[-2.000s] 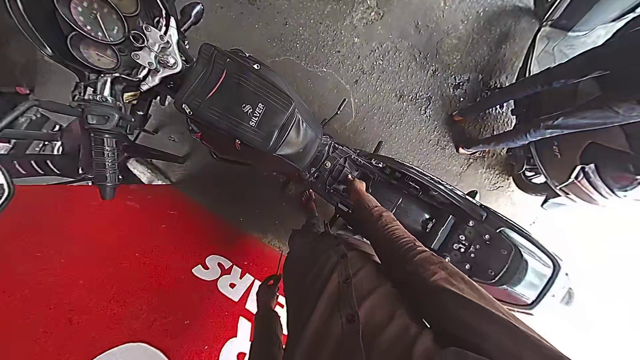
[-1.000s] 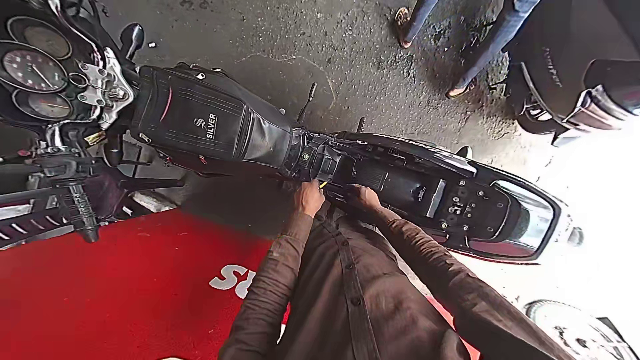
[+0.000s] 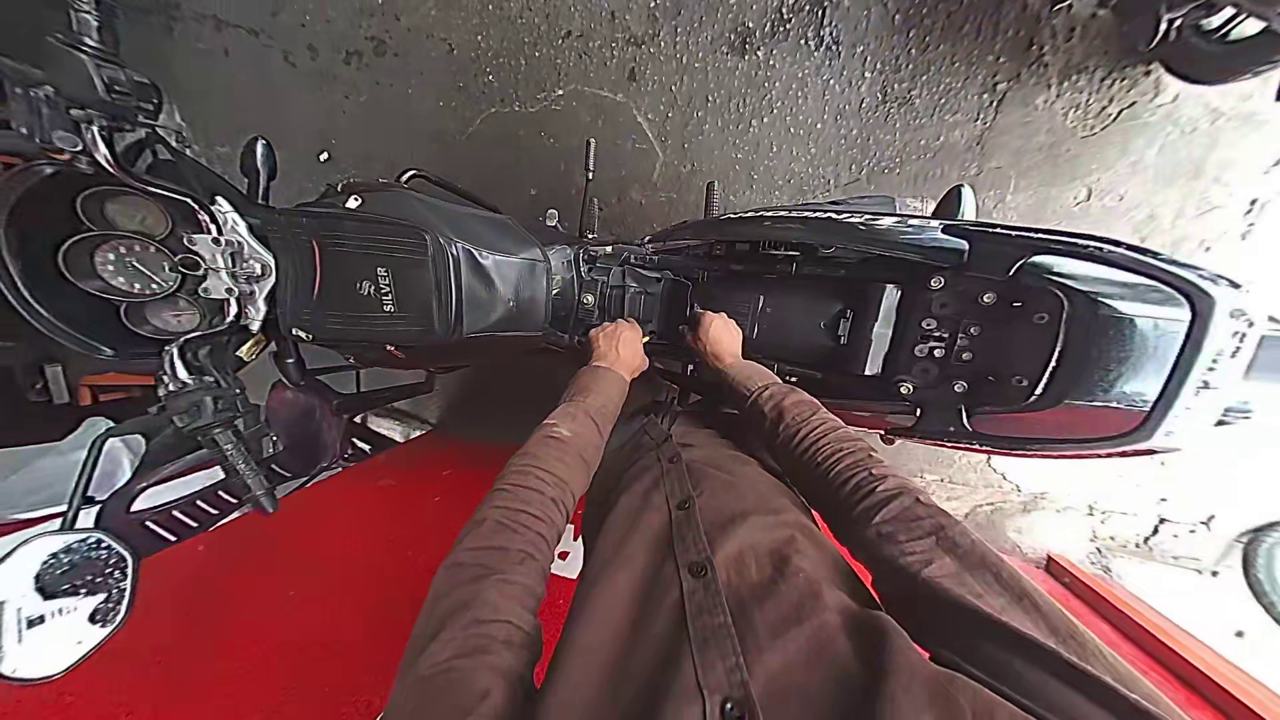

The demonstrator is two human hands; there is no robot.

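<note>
A motorcycle without its seat lies across the view, its black under-seat frame (image 3: 800,315) uncovered. My left hand (image 3: 620,348) is at the near edge of a black part (image 3: 632,295) just behind the tank cover, its fingers curled. A small yellow bit shows beside that hand; whether it is held cannot be told. Just to the right, my right hand (image 3: 714,338) has its fingertips down at the frame, next to the same black part. What those fingertips grip is hidden. The padded black tank cover (image 3: 380,280) is to the left of both hands.
Handlebars and round gauges (image 3: 135,270) are at the left, with a second motorcycle's mirror (image 3: 66,605) below. The rear grab rail (image 3: 1190,300) is at the right. A red surface (image 3: 300,570) with white lettering spreads below. Part of another vehicle (image 3: 1220,40) shows at the top right.
Two seconds ago my left hand hung low, away from the motorcycle; it came up to the frame by one second ago. The other person's legs have left the view, which has shifted.
</note>
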